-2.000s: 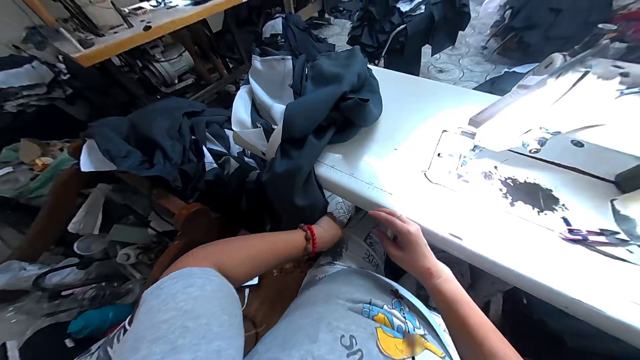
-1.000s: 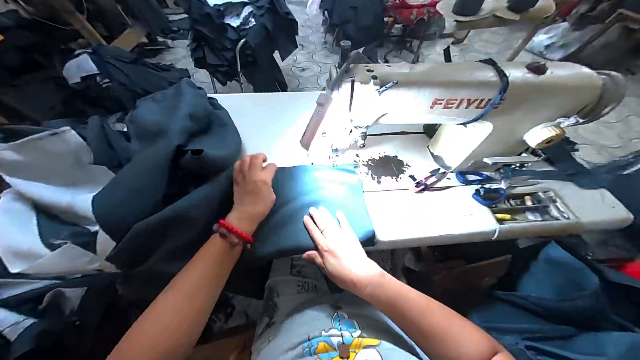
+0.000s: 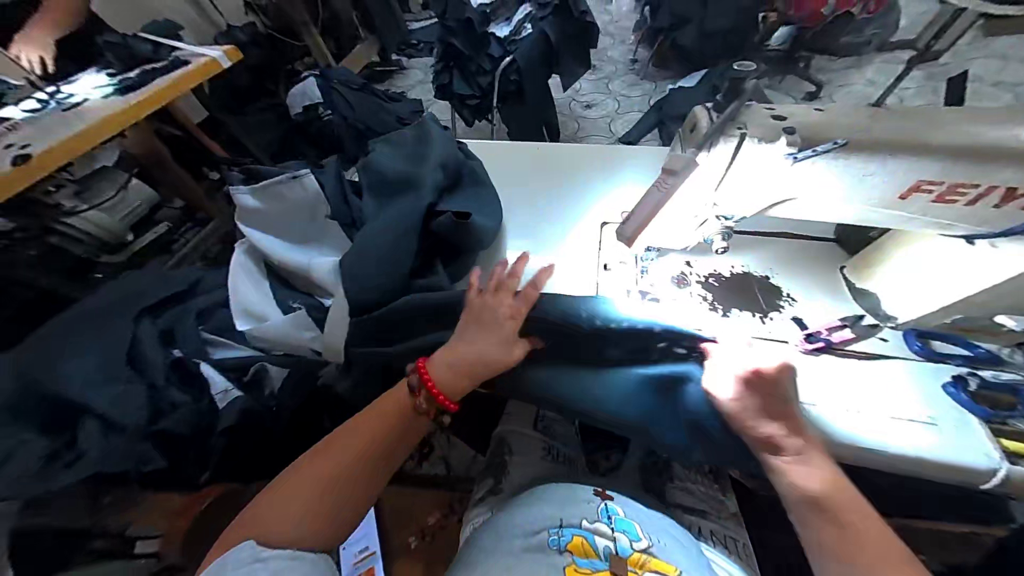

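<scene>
Dark navy fabric (image 3: 608, 344) lies along the front edge of the white sewing table (image 3: 536, 184), below the needle area of a Feiyue sewing machine (image 3: 864, 160). My left hand (image 3: 496, 324), with a red bead bracelet at the wrist, rests on the fabric with its fingers spread. The right end of the cloth is in my right hand (image 3: 752, 388), whose fingers are curled round its edge under the bright lamp light. More dark fabric with pale grey pieces (image 3: 280, 232) is bunched on the left and hangs off the table.
Pink-handled thread snips (image 3: 836, 332) and blue-handled scissors (image 3: 952, 350) lie right of the machine bed. At the upper left, another person's hand (image 3: 36, 52) is over a yellow-edged table (image 3: 128, 120). Dark garments (image 3: 520, 72) hang on a stand behind the table.
One second ago both hands lay on the flatter fabric; now my right hand grips its right end and the cloth is drawn out in folds. The view has shifted.
</scene>
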